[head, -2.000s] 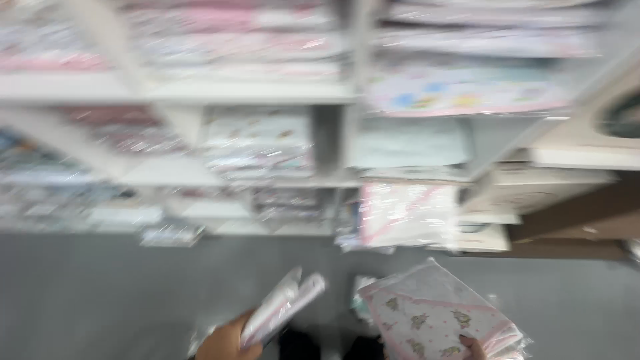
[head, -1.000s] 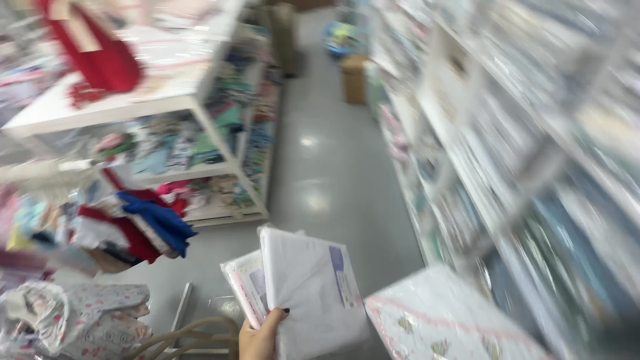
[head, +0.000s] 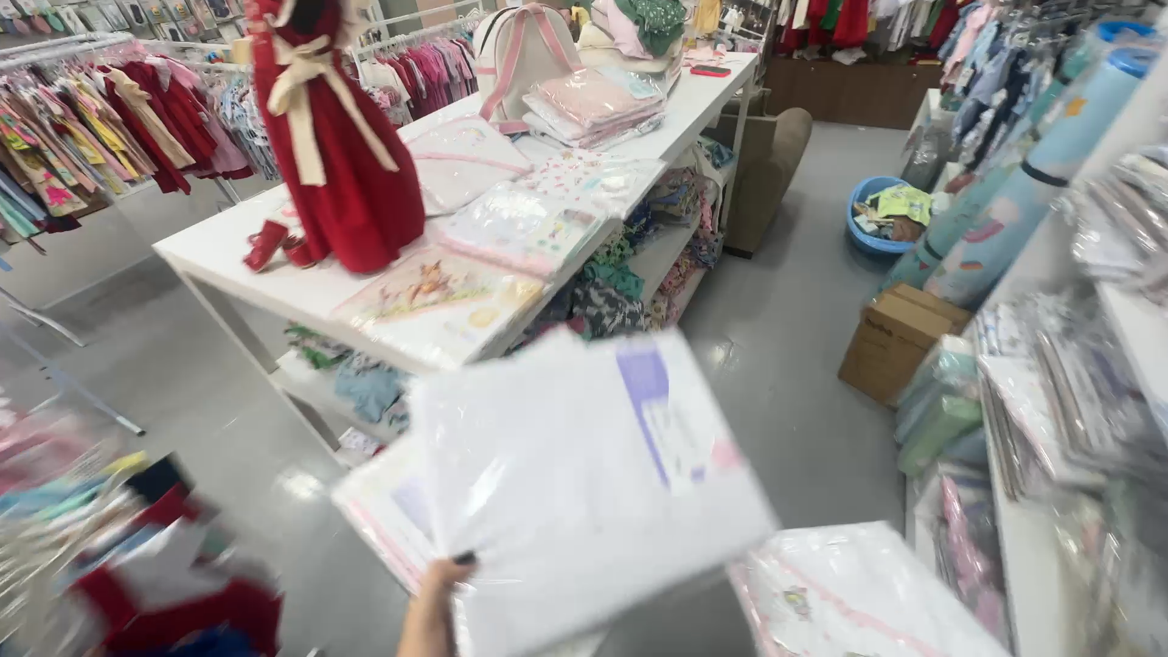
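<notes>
My left hand (head: pixel 436 602) grips several flat packs in clear plastic at the bottom centre, its thumb over their lower left edge. The top pack (head: pixel 584 511) is white with a purple-and-white label; a pack with pink edging (head: pixel 379 516) shows behind it at the left. At the lower right lies another plastic-wrapped white pack with a pink trim and small printed figures (head: pixel 849 593); my right hand is not visible there. Beyond, on a white table (head: pixel 205 246), lie more wrapped packs (head: pixel 525 228), one with an animal print (head: pixel 438 292), beside a red dress with a cream bow (head: pixel 351 182).
Shelves of wrapped goods (head: pixel 1040 511) line the right side, with a cardboard box (head: pixel 899 342) and a blue basin (head: pixel 881 219) on the floor along the aisle. Clothes racks (head: pixel 119 119) stand at the left; more garments (head: pixel 182 584) are at the lower left.
The view has swung from the shelves to the aisle and table. The packs in my left hand now show broad side on, larger in view. My right hand, seen earliest on the printed pack, is out of sight.
</notes>
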